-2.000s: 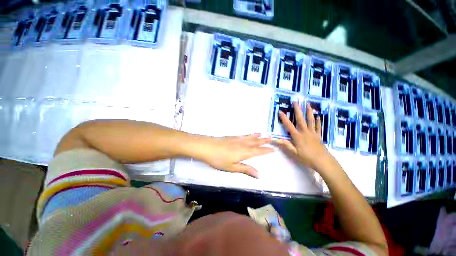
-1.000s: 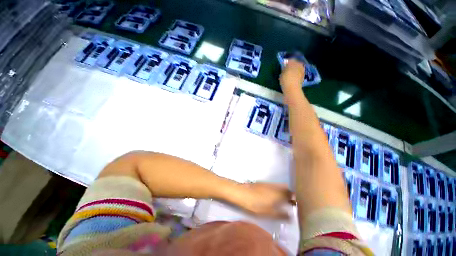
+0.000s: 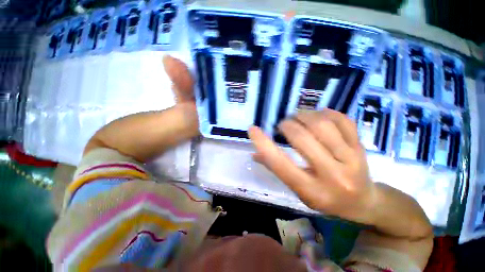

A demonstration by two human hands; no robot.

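Note:
Two light-blue phone housings, a left one and a right one, are held up side by side close to the camera, with black strips and a dotted metal plate inside. My left hand is at the left edge of the left housing, its thumb showing; its other fingers are hidden behind the housing. My right hand is in front of the lower ends of both housings, fingers spread and slightly blurred. I cannot tell whether it grips either one.
Rows of housings lie on the white-lined tray at the right. Another white-lined tray at the left has one row along its far side. Part of a further tray shows at the right rim. The green bench is beyond.
My right hand has come back from the green bench, and two housings are now held up close. My left hand has risen from over the tray to their left side. The view has shifted.

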